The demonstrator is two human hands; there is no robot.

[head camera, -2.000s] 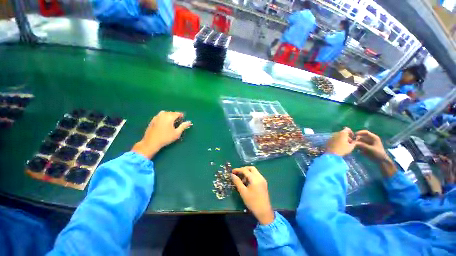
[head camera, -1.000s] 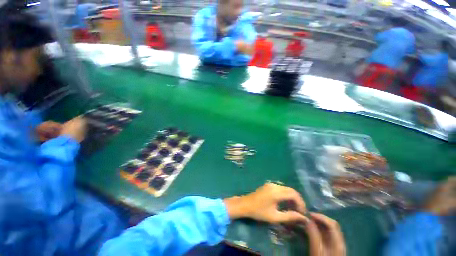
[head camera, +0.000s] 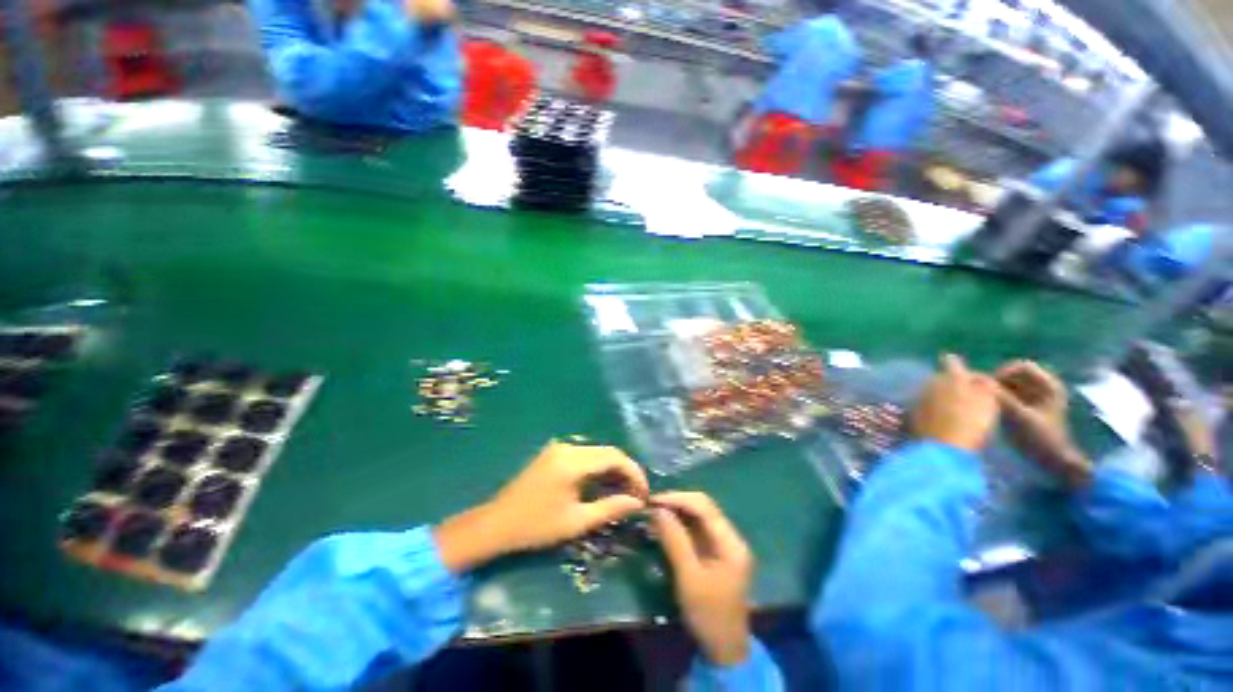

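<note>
My left hand (head camera: 561,500) and my right hand (head camera: 699,548) meet fingertip to fingertip over the working pile of tiny parts (head camera: 590,557) near the bench's front edge. Thumbs and forefingers are pinched together; whatever lies between them is too small and blurred to make out. My hands partly cover the pile. A second pile of small gold and white parts (head camera: 453,389) lies on the green bench (head camera: 338,284), up and left of my hands. The clear compartment tray (head camera: 646,354) beyond my hands to the right holds a heap of copper-red and gold parts (head camera: 760,381).
A sheet of black round parts (head camera: 189,473) lies on the left. A neighbour's hands (head camera: 994,406) work close on my right over a clear fine-pocket tray. Stacked black trays (head camera: 561,152) stand across the bench. A person in blue (head camera: 358,68) sits opposite.
Two seconds ago my left hand was over the second pile, apart from my right; now both meet over the working pile. The view swung left, then back right.
</note>
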